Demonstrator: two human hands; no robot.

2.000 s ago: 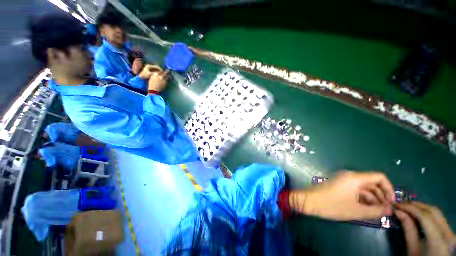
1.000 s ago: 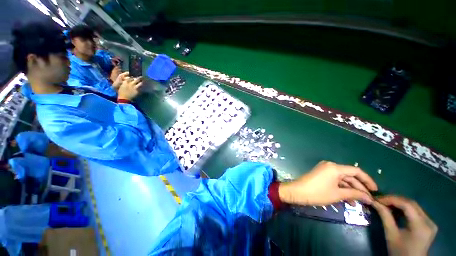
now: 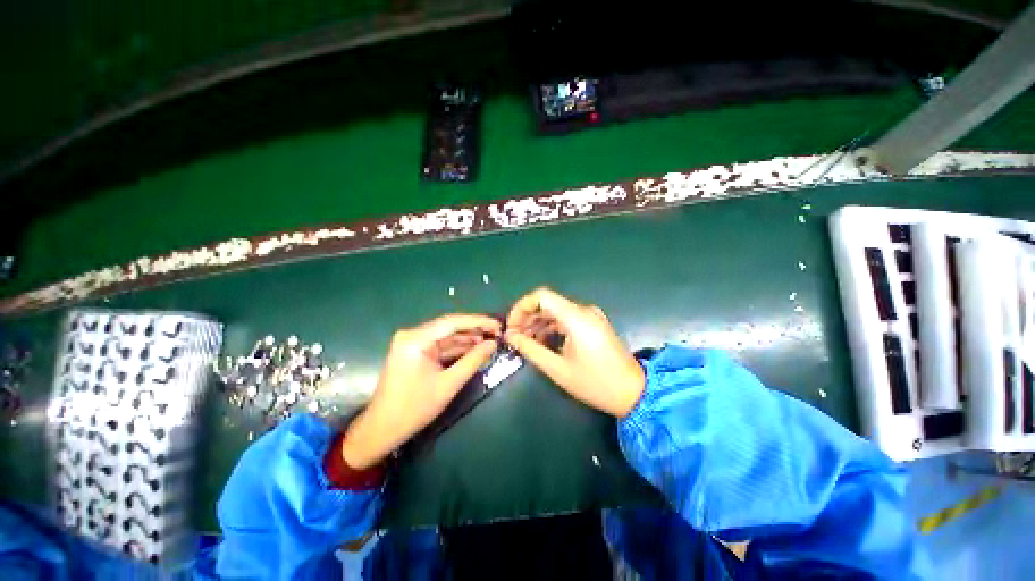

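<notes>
An open phone housing (image 3: 463,403) lies slanted on the green bench, its silver-white board patch at the upper right end. My left hand (image 3: 427,380) rests over its left side. My right hand (image 3: 575,354) is at its upper right end. The fingertips of both hands meet just above the board end, pinching something small and dark that the fingers mostly hide. I cannot tell what it is. A pile of small silver components (image 3: 284,377) lies left of my hands.
A white component tray (image 3: 134,426) stands at left. A white foam tray (image 3: 853,267) with black strips is at right. A chipped edge rail (image 3: 454,219) crosses behind. Beyond it, a phone body (image 3: 452,134) and a long black bar (image 3: 726,89) lie on the belt. Pale flecks dot the bench.
My view has swung right from the neighbouring workers to the bench before me, bringing the foam tray into view. My hands stay together at the housing's board end.
</notes>
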